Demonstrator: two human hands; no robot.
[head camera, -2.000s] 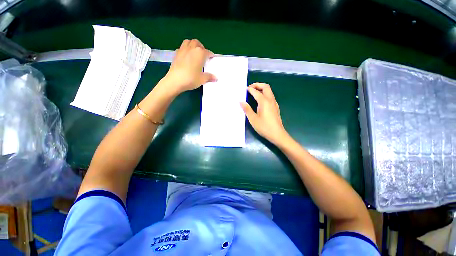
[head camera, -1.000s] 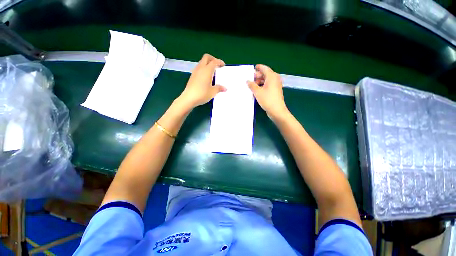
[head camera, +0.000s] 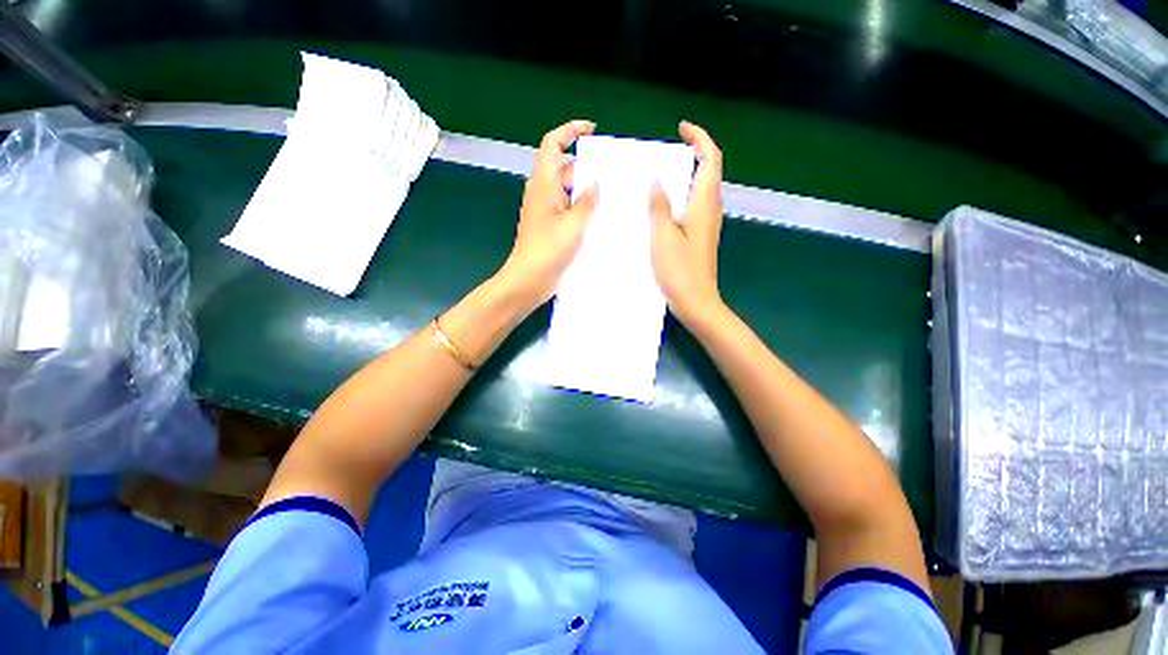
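A long narrow white leaflet (head camera: 615, 282) lies lengthwise in front of me on the green bench; no print shows on it. My left hand (head camera: 557, 218) holds its upper left edge, thumb on top. My right hand (head camera: 688, 224) holds its upper right edge, thumb on top. The fingers at the sides are partly hidden by the paper. Whether it is one sheet or several I cannot tell. A slanted white leaflet pile (head camera: 333, 192) lies to the left, its layered upper right edges showing faint grey text; no hand touches it.
A crinkled clear plastic bag (head camera: 90, 307) with white contents sits at the far left bench edge. A film-wrapped silvery tray (head camera: 1063, 397) lies at the far right. A pale metal strip (head camera: 833, 218) separates the bench from the green belt (head camera: 820, 141) beyond.
My right hand has moved from beside the leaflet to its upper right edge. Both hands now grip opposite edges, and the leaflet is slightly tilted. The view has shifted a little.
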